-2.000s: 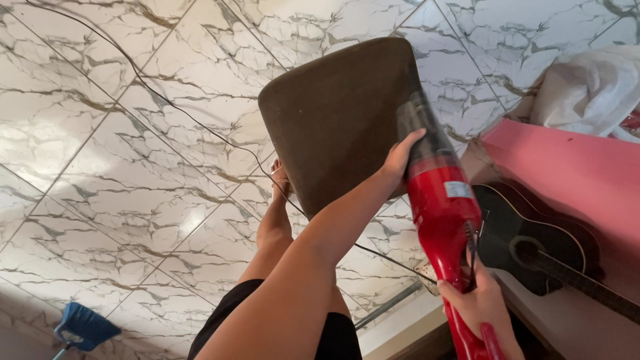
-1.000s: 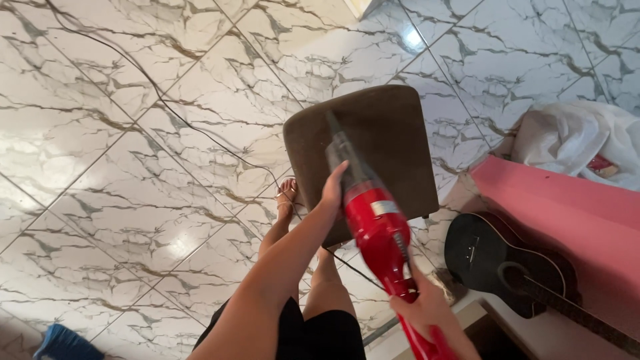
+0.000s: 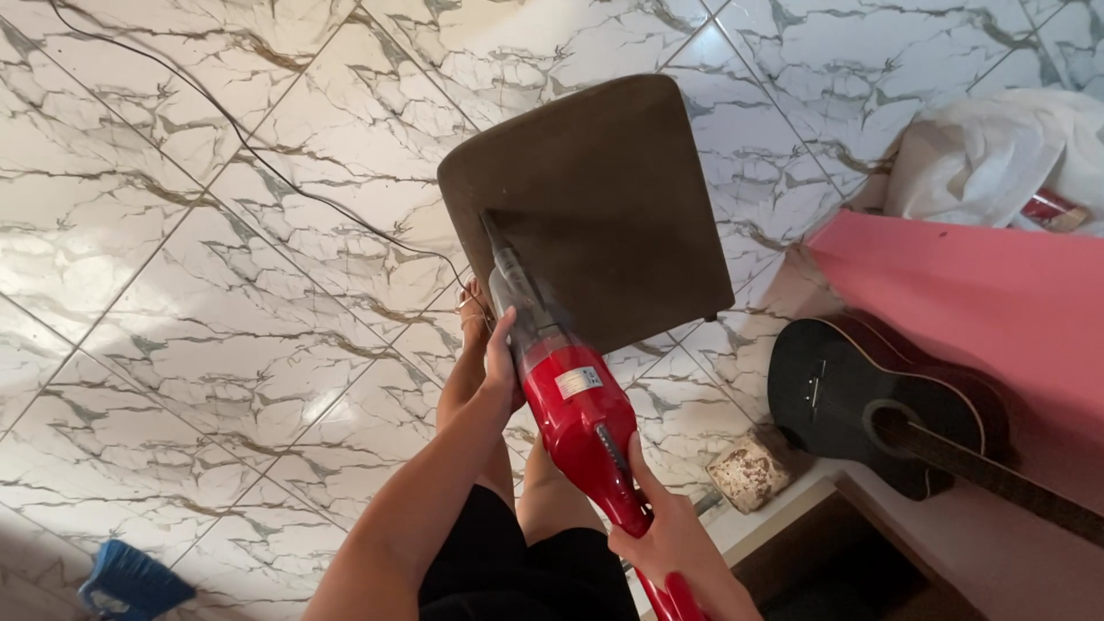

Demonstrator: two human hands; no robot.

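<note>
A red handheld vacuum cleaner [image 3: 576,414] with a clear front section runs diagonally through the middle of the head view. Its narrow dark nozzle [image 3: 498,237] points at the left part of a brown padded seat [image 3: 604,207], close to or on the surface. With its fingers against the clear section's left side, my left hand [image 3: 503,362] supports the vacuum. My right hand [image 3: 660,526] is closed round the rear grip. A thin dark cord [image 3: 302,191] crosses the tiled floor at the left and reaches my foot beside the seat.
A black acoustic guitar [image 3: 837,397] leans by a pink panel [image 3: 966,293] on the right. White fabric or plastic [image 3: 983,164] lies behind it. A worn block [image 3: 749,472] sits near an open dark box [image 3: 845,561]. A blue broom head [image 3: 138,582] is at lower left.
The vacuum's nozzle has moved left across the seat, from its right side two seconds ago to its left part now. Both hands have moved with it and keep hold.
</note>
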